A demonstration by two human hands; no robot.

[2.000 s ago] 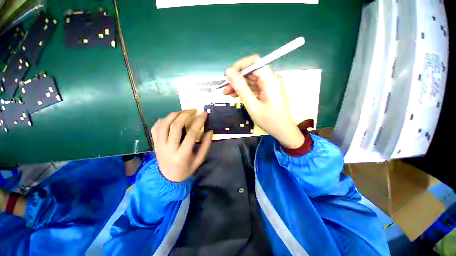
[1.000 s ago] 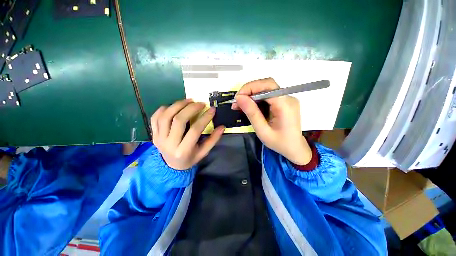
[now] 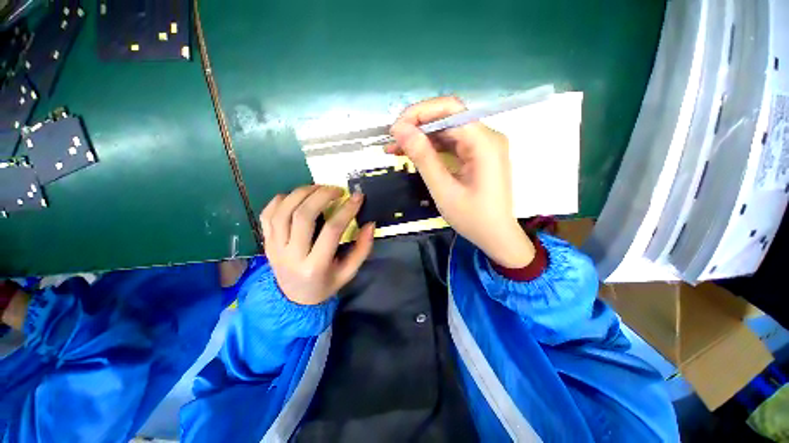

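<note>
A black board (image 3: 394, 201) lies on the yellow-edged white backing sheet (image 3: 545, 156) at the bench's near edge. My left hand (image 3: 310, 242) rests at the board's left side, fingertips on its left edge. My right hand (image 3: 463, 173) holds the tweezers (image 3: 506, 106) like a pen, above and right of the board. The tweezers' tip points left over the grey strips (image 3: 346, 138) at the sheet's upper left. Whether the tip holds a piece is too small to tell. My right hand hides the board's right end.
Several loose black boards (image 3: 59, 147) lie at the left, beyond a dark cord (image 3: 221, 112). Large curved white perforated sheets (image 3: 735, 164) stand at the right, above an open cardboard box (image 3: 705, 337). A blue-clothed person (image 3: 112, 346) is at the lower left.
Since a second ago, my right hand and the tweezers have moved from the board's upper left up to the grey strips. My left hand stays beside the board. The camera view has shifted slightly.
</note>
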